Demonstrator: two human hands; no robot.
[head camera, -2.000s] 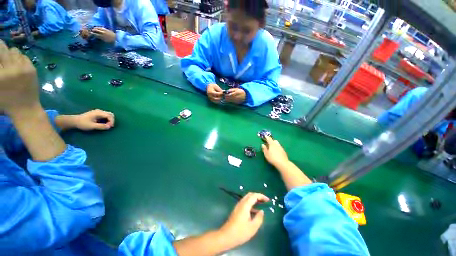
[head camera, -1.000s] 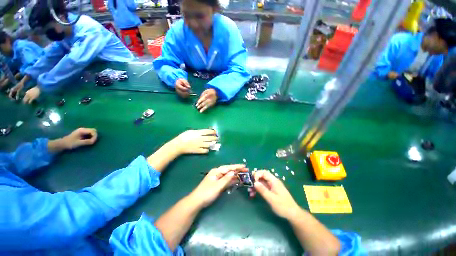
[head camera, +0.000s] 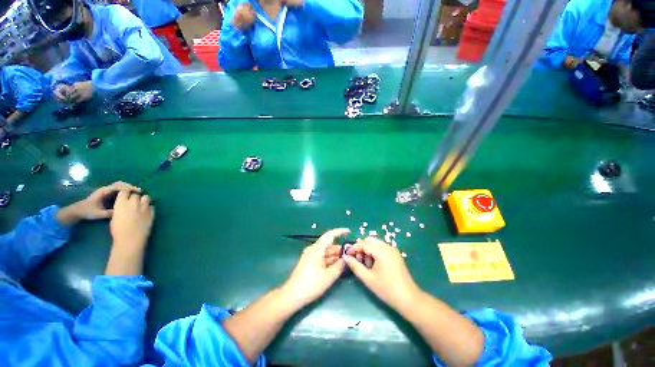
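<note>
A small dark watch-like housing (head camera: 347, 249) is held between the fingertips of my left hand (head camera: 316, 267) and my right hand (head camera: 381, 267), low over the green surface. The fingers cover most of it. Several small white parts (head camera: 390, 233) lie scattered just beyond my right hand. Black tweezers (head camera: 300, 237) lie beside my left hand, partly hidden by it. A larger pale flat piece (head camera: 301, 194) lies farther forward.
The green belt (head camera: 215, 215) carries a dark round unit (head camera: 251, 163) and a unit with a tail (head camera: 178, 152). A yellow stop-button box (head camera: 475, 211), yellow card (head camera: 476, 261) and metal post (head camera: 481, 107) stand right. A neighbour's hands (head camera: 123, 208) are at left. More units (head camera: 362, 93) lie opposite.
My hands stay together on the housing, which is now more covered by the fingers. The neighbour's reaching arm has drawn back left. The worker opposite has raised both hands from the units.
</note>
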